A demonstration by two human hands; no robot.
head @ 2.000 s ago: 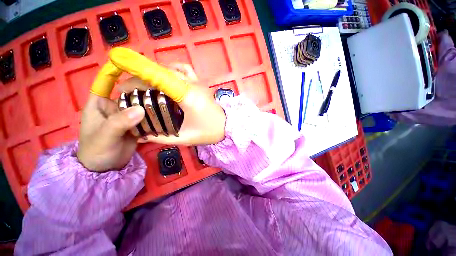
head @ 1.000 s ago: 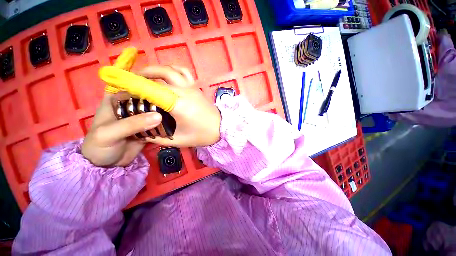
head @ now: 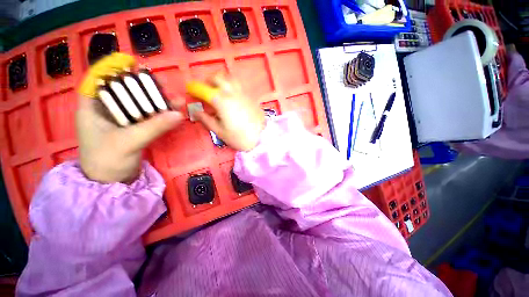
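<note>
My left hand [head: 116,136], with a yellow finger cot, holds a row of several watch bodies [head: 132,97], their pale metallic side edges facing up, above the left part of the red tray [head: 174,152]. My right hand [head: 235,116], blurred, is apart from the row, over the middle of the tray. It pinches a small pale piece [head: 196,110], perhaps a wiping cloth, between thumb and a yellow-cotted finger. A watch body lies in a pocket below the right hand, partly hidden. Other dark watch bodies [head: 201,189] sit in the tray's top row and front pockets.
Right of the tray, a clipboard sheet [head: 371,156] bears stacked watch bodies [head: 359,69], a blue pen [head: 351,126] and a black pen [head: 383,118]. Beyond are a blue bin [head: 333,23], a white box [head: 446,87] with a tape roll, and a smaller red tray [head: 400,197]. Another person's sleeve shows far right.
My hands have parted. My left hand has raised and turned the row, so its edges show brightly. My right hand has left it, with the pale piece now visible. The view has shifted slightly.
</note>
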